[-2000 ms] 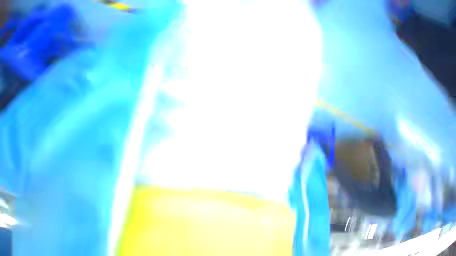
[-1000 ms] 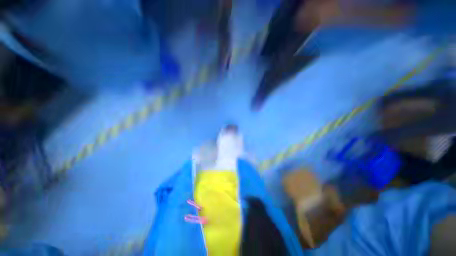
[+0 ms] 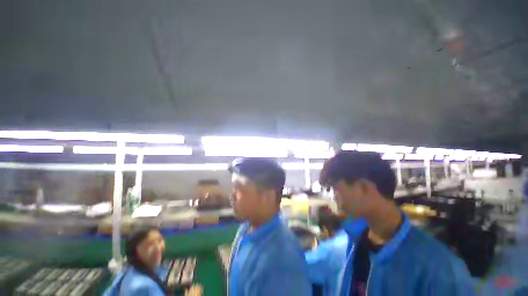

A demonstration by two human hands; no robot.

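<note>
Neither of my hands is in view, and nothing is held in the picture. Nearest in front of me stand a person in a blue smock (image 3: 269,260) at the centre and another person in an open blue smock (image 3: 414,260) over a dark shirt at the right. A third person in a blue smock (image 3: 134,282) is lower at the left, beside the green-topped line (image 3: 208,250). Racks of pale parts in rows (image 3: 61,282) lie on the line at the lower left. Details are soft and blurred.
Long tube lights (image 3: 263,144) run across the hall above a white post (image 3: 118,202). A shelf (image 3: 58,219) behind the line bears papers and a brown object (image 3: 211,194). Dark equipment (image 3: 463,225) stands at the right. Another blue sleeve (image 3: 327,263) shows between the two standing people.
The view has swung up from my smock, yellow shirt and the blue floor to the hall, its lights and the people. The floor tape and my clothing have left the picture.
</note>
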